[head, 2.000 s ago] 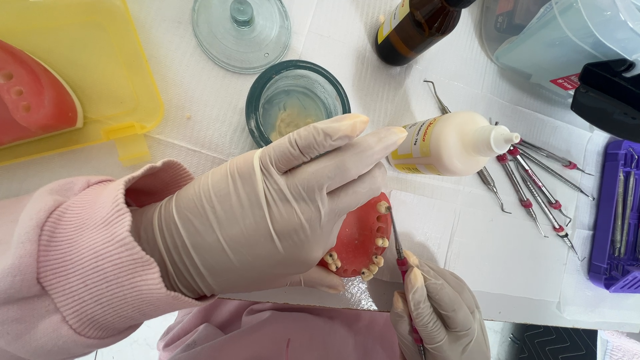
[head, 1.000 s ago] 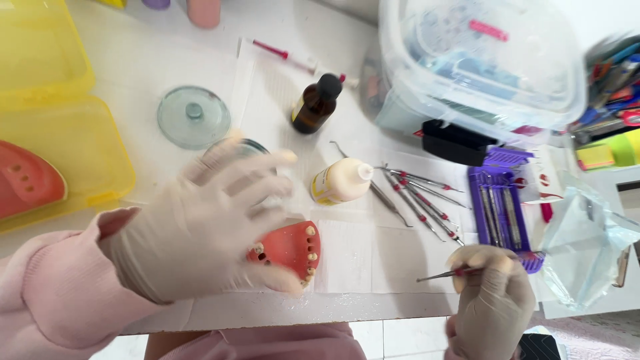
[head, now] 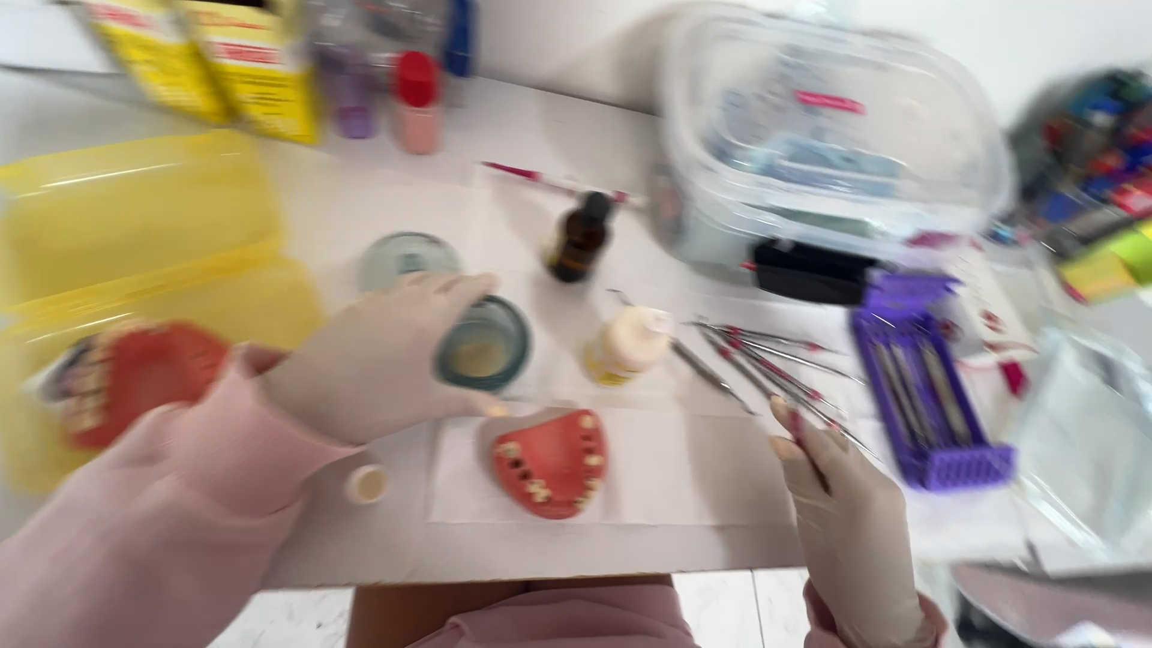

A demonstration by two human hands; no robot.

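My gloved left hand [head: 387,355] has its fingers apart at the left side of a glass dish [head: 483,345] with pale contents; whether it touches the dish I cannot tell. Below lies a red dental arch model [head: 553,463] with pale teeth, on white paper. At the right, my gloved right hand [head: 846,513] grips a thin dental instrument [head: 796,425], mostly hidden by the fingers. Left of that hand lie several metal dental instruments [head: 765,364] with red bands. A white plastic bottle [head: 628,344] and a dark brown bottle [head: 580,238] stand near the dish. The view is blurred.
A yellow case [head: 144,225] holds another dental model [head: 153,378] at the left. A glass lid [head: 409,256] and a small round cap [head: 366,484] lie nearby. A clear plastic box [head: 837,135] and a purple instrument tray [head: 927,396] stand at the right. The table edge runs below.
My left hand has come off the red model, which lies uncovered on the paper. My right hand, with the instrument, has moved away from the model to the right. The view has shifted and widened.
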